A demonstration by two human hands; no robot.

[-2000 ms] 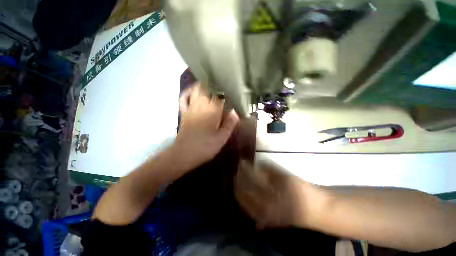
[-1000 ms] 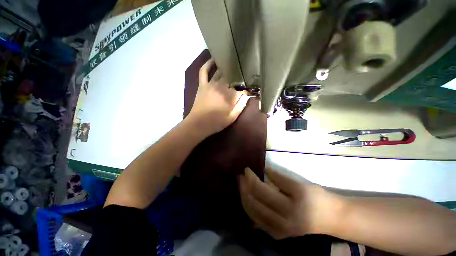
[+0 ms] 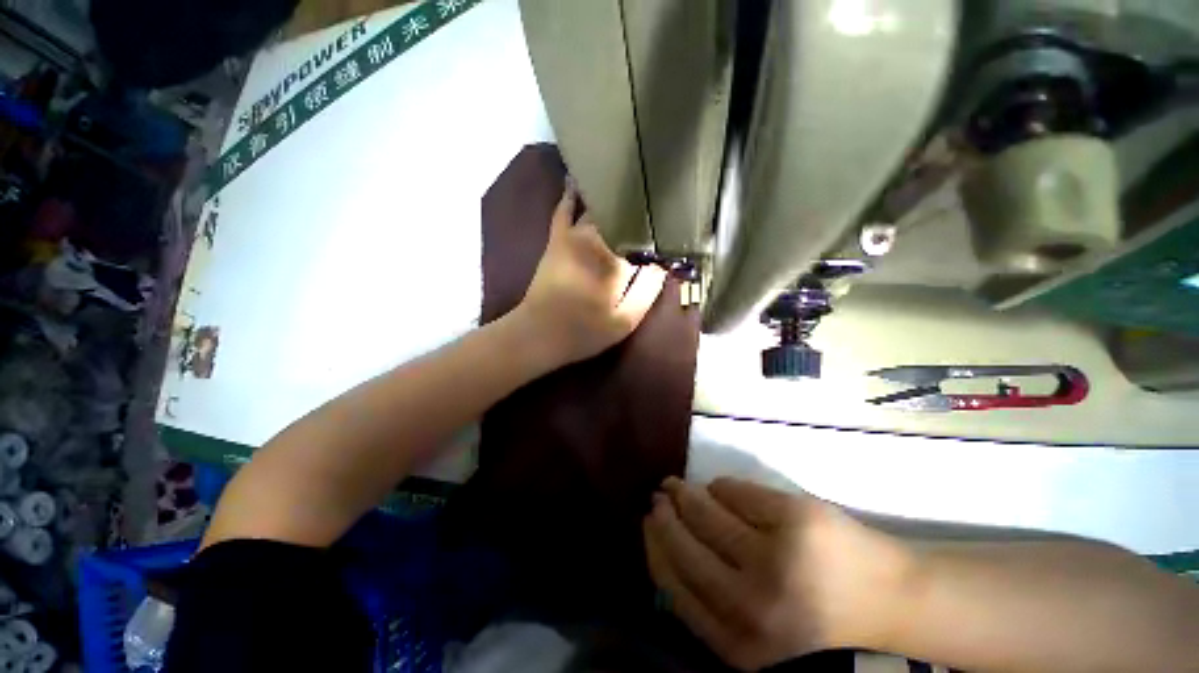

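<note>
A dark maroon-brown cloth panel [image 3: 592, 408] lies on the table and hangs over its front edge. Its right edge runs up to the presser foot [image 3: 689, 281] under the sewing machine head [image 3: 618, 118]. My left hand [image 3: 585, 289] lies on the cloth just left of the foot, fingers spread and partly hidden by the head. My right hand [image 3: 776, 565] pinches the cloth's right edge near the front of the table.
Red-handled thread snips [image 3: 980, 387] lie on the machine bed [image 3: 855, 329], right of the black tension knob [image 3: 792, 360]. A blue basket [image 3: 105, 592] is at the lower left. The white table [image 3: 355, 237] has a green marked edge.
The view has shifted, with the machine head filling more of it. My right hand has gone from blurred to pinching the cloth edge, and sits slightly lower. My left hand stays on the cloth.
</note>
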